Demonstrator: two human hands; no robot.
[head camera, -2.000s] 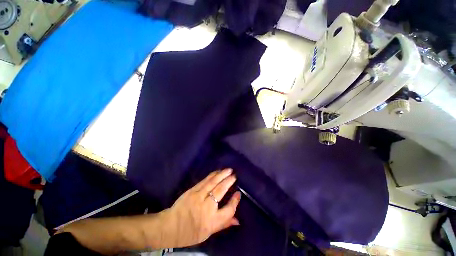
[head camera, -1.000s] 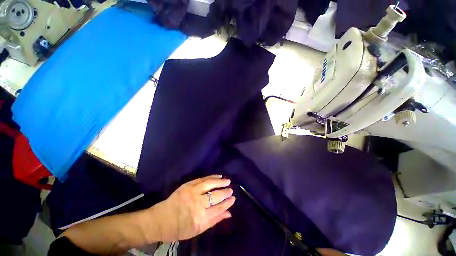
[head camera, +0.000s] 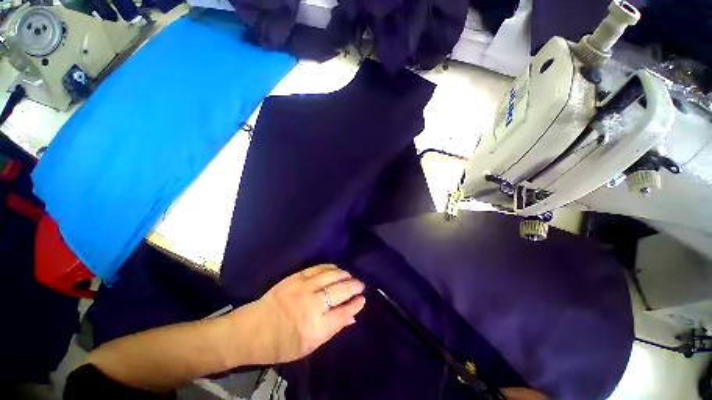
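Observation:
A dark navy-purple garment panel (head camera: 312, 156) lies spread over the white table, with a large rounded part (head camera: 539, 297) under and in front of the machine head. My left hand (head camera: 316, 312) rests flat on the cloth at lower centre, a ring on one finger, fingers slightly apart and holding nothing. Dark fabric shears (head camera: 425, 340) with a brass-coloured pivot lie along the cloth, tips just right of my left fingertips. My right hand (head camera: 525, 393) is mostly cut off by the bottom edge at the shears' handle end; its grip is largely hidden.
The white sewing machine (head camera: 539, 125) stands at right, its needle area (head camera: 454, 203) above the cloth. A bright blue panel (head camera: 156, 133) lies at left. A second machine (head camera: 58, 43) is upper left, a red stool (head camera: 58, 262) lower left. Dark cloth pieces (head camera: 375, 27) are heaped behind.
The view has shifted, so the table things sit slightly further right and lower. My left hand stays on the cloth by the shears' tips. Part of my right hand has come in at the bottom edge.

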